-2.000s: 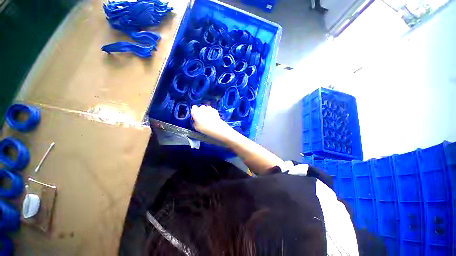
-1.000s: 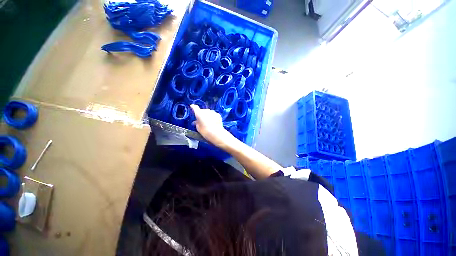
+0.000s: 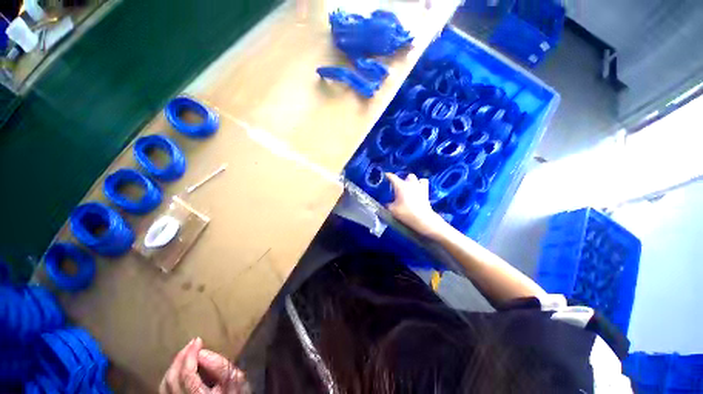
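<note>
Blue oval rings (image 3: 159, 158) stand in a slanting row on the brown cardboard-covered bench. A blue crate (image 3: 518, 63) beside the bench holds many blue rings (image 3: 452, 148). My right hand (image 3: 411, 202) is inside the crate's near edge, its fingers at the rings near the corner. Its fingertips are partly hidden, so I cannot tell if it grips one. My left hand (image 3: 202, 372) is at the bottom edge, partly cut off, with curled fingers apart and nothing visible in it.
A small board with a white oval patch (image 3: 162, 231) and a thin stick (image 3: 206, 178) lie beside the row. Blue strap pieces (image 3: 370, 35) lie at the bench's far end. More blue pieces (image 3: 65, 358) are heaped at lower left. Another filled crate (image 3: 590, 262) stands at right. A green belt (image 3: 139, 69) runs alongside.
The view has swung left, so the bench and crate sit further right. My left hand has come into view at the bottom. My right hand remains at the crate's near corner.
</note>
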